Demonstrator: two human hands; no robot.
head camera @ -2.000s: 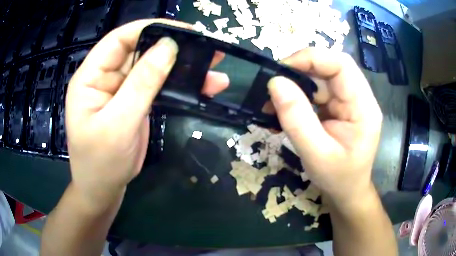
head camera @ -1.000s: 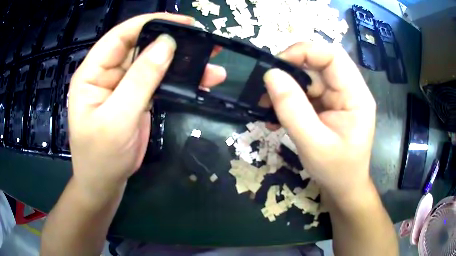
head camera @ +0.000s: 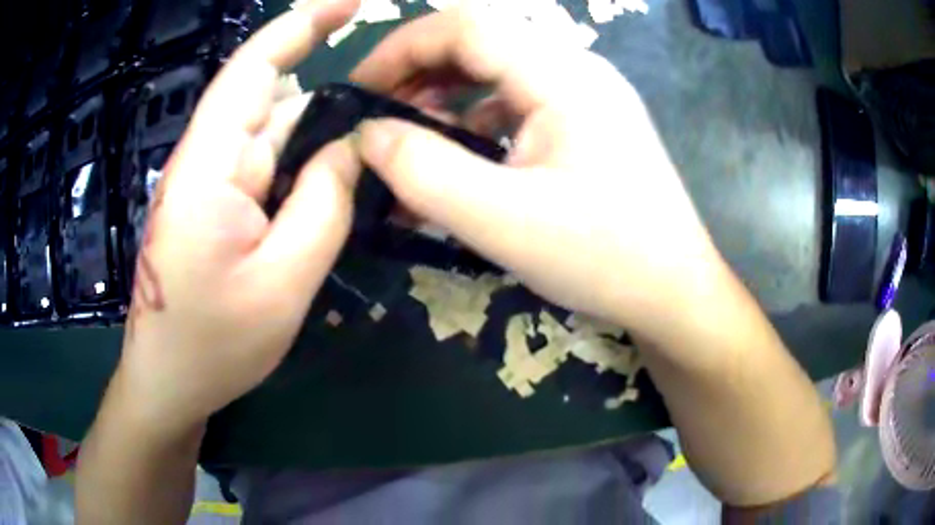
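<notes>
A black phone housing is held tilted above the bench, mostly covered by my fingers. My left hand grips its left end with the thumb on top. My right hand reaches across the housing, with its thumb and fingers at the left part, close to my left thumb. Whether a small pad is between the fingertips cannot be told. Cream adhesive pads lie in a loose heap below the housing. A whitish heap of pads lies beyond my hands, partly hidden and cut by the top edge.
A shiny black blister tray with housings fills the left. Two dark shells lie at the upper right. A black smartphone, a purple-blue pen and a pink fan are at right. Two tiny pads lie near the housing.
My right hand has moved left from the housing's right end to its left part. The housing is now more covered and turned. The view has shifted, so bench items appear higher.
</notes>
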